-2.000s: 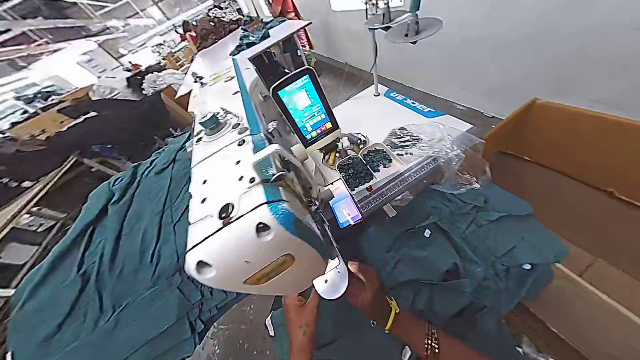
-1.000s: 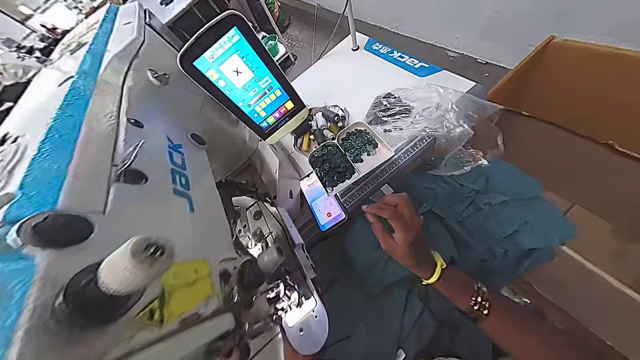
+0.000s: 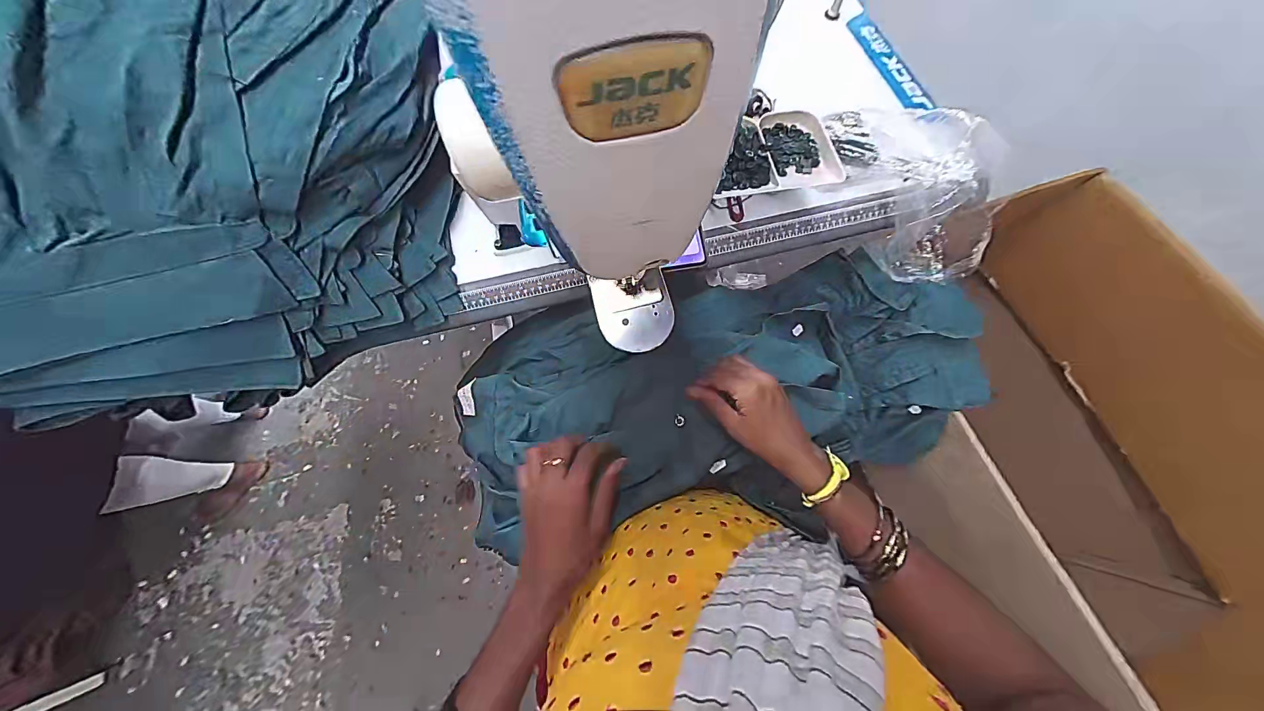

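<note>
My left hand (image 3: 566,504) rests on a dark teal garment (image 3: 642,434) spread over my lap, its fingers slightly bent on the cloth. Over the garment's right part is my right hand (image 3: 755,407), fingers bent close together at the cloth; whether they pinch it is unclear. A small round button (image 3: 679,421) shows on the fabric between the hands. Just beyond them, the white rounded plate (image 3: 635,316) of the Jack sewing machine (image 3: 632,188) juts over the garment. More teal cloth (image 3: 904,375) lies bunched to the right of my right hand.
Folded teal garments (image 3: 197,276) are stacked at left. A white divided tray (image 3: 825,163) of dark buttons and a clear plastic bag (image 3: 938,197) lie on the machine table (image 3: 800,222). An open cardboard box (image 3: 1116,375) stands at right. A person's foot (image 3: 235,486) shows on the speckled floor (image 3: 286,563).
The view has swung strongly. My right hand, raised by the phone and table edge a second ago, is now down at the garment on my lap. My left hand has come into clear sight.
</note>
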